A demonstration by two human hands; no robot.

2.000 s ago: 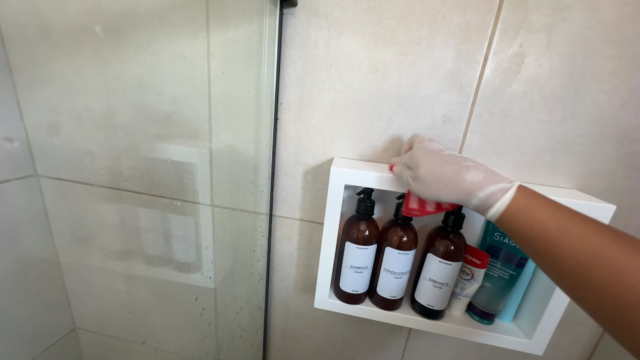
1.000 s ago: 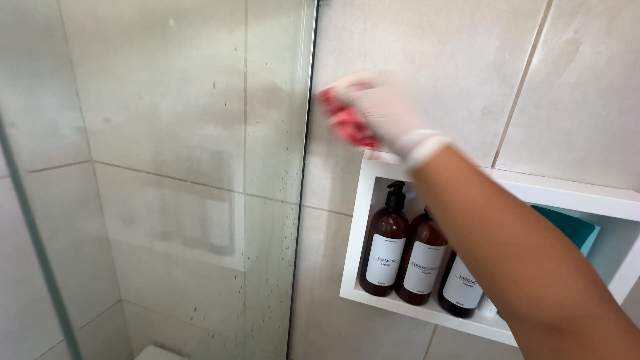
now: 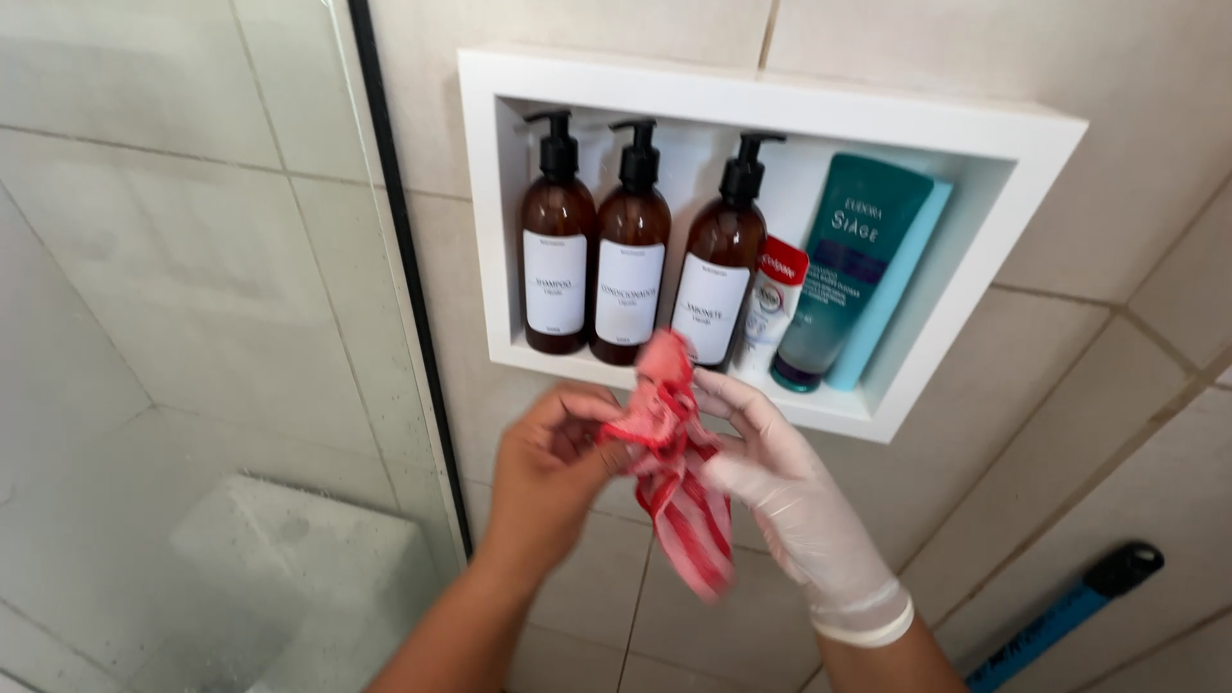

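Observation:
A crumpled red and pink striped cloth [image 3: 679, 472] hangs between my two hands, just below a white wall niche [image 3: 770, 91]. My bare left hand [image 3: 563, 457] pinches its left side. My right hand [image 3: 770, 472], in a whitish translucent glove, grips its right side. Inside the niche stand three amber pump bottles, labelled as shampoo [image 3: 555, 279], conditioner [image 3: 630, 279] and soap [image 3: 717, 289]. To their right are a red and white Colgate tube [image 3: 773, 303], a teal Siàge tube [image 3: 852, 260] and a light blue item [image 3: 895, 289] leaning behind it. The cloth's top overlaps the soap bottle's lower edge.
A glass panel [image 3: 241, 289] with a black edge strip [image 3: 409, 260] stands at the left. Through it a pale, blurred block-like object [image 3: 298, 558] shows low down. A blue handle with a black end [image 3: 1068, 611] leans at the lower right. Beige tiles cover the walls.
My gloved right hand has come down from the wall above the niche with the cloth. My left hand has come into view and holds the cloth too. The view has tilted down.

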